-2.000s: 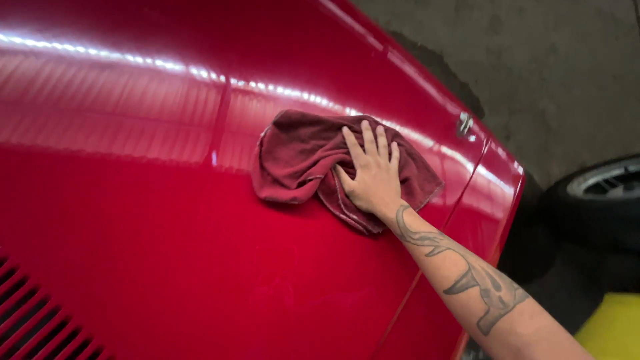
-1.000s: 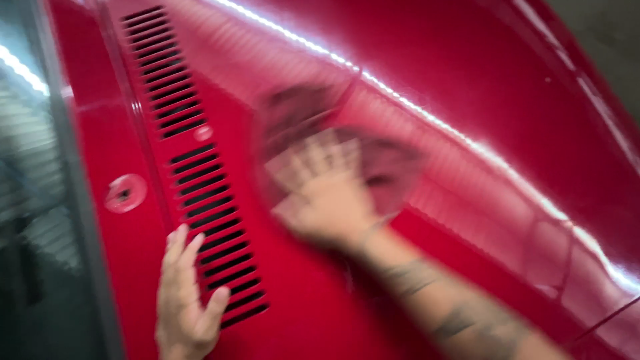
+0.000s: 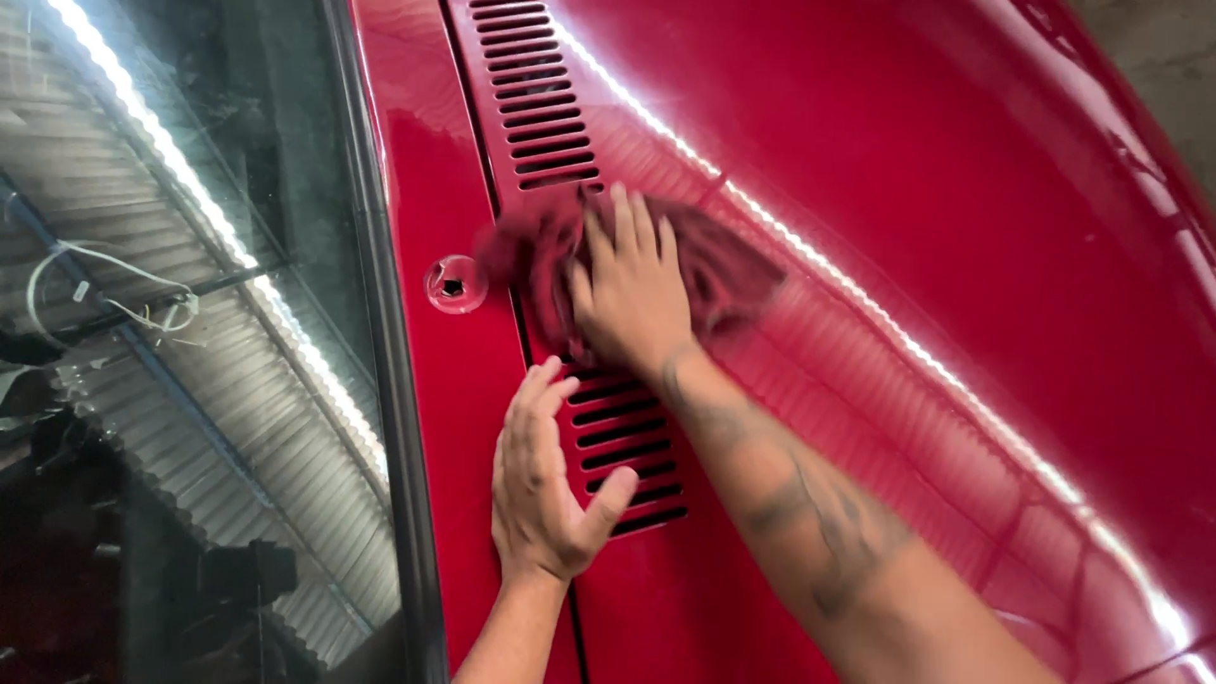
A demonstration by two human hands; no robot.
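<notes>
My right hand (image 3: 632, 285) lies with its fingers spread on a dark red cloth (image 3: 731, 266), pressing it against the glossy red car hood (image 3: 855, 142). The cloth is bunched and slightly blurred, and it covers the middle of the slotted vents (image 3: 541, 104). Below it, at the panel seam, my left hand (image 3: 551, 475) rests on its edge on the paintwork beside the lower slots, fingers extended, thumb apart, holding nothing. Left of the cloth is a round recess with a hole (image 3: 456, 285) in the red cowl panel.
A windshield (image 3: 209, 380) with a black rubber seal (image 3: 380, 332) lies to the left, reflecting a corrugated roof and a bright light strip. Behind the glass is a loop of pale wire (image 3: 114, 285). Grey floor (image 3: 1159, 76) shows at the upper right.
The view has shifted from the hood's outer side to the windshield side. My right hand has moved the cloth onto the vents. My left hand, absent two seconds ago, is in view.
</notes>
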